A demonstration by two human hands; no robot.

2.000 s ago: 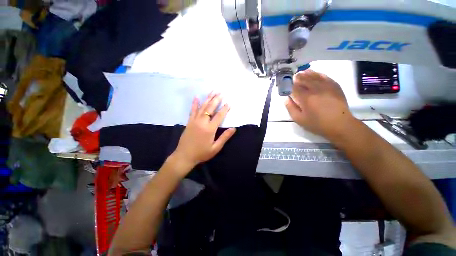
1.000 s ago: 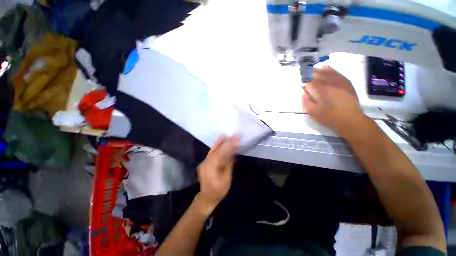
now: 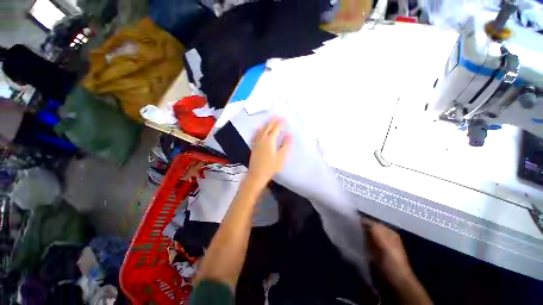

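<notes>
The black garment panel with a pale face point(image 3: 306, 170) hangs from the table's left front corner down over the wearer's lap. My left hand point(image 3: 270, 150) lies on its upper part near the table edge, slightly blurred, fingers pointing up. My right hand point(image 3: 386, 245) is below the table's front edge at the panel's lower right side, partly in shadow; its fingertips are at the cloth edge, and the grip is unclear. The sewing machine head point(image 3: 476, 77) stands at the right, with no cloth under its needle area.
A red plastic basket point(image 3: 146, 238) with cloth pieces stands lower left. Black cloth point(image 3: 256, 41), mustard cloth point(image 3: 134, 62) and green cloth point(image 3: 101, 122) lie upper left. The ruled front edge point(image 3: 411, 205) runs to the right. A phone point(image 3: 531, 158) is at the right rim.
The view has swung left. The panel has come away from the machine and hangs over the lap. My right hand has moved from the needle area to below the table edge; my left is higher on the panel.
</notes>
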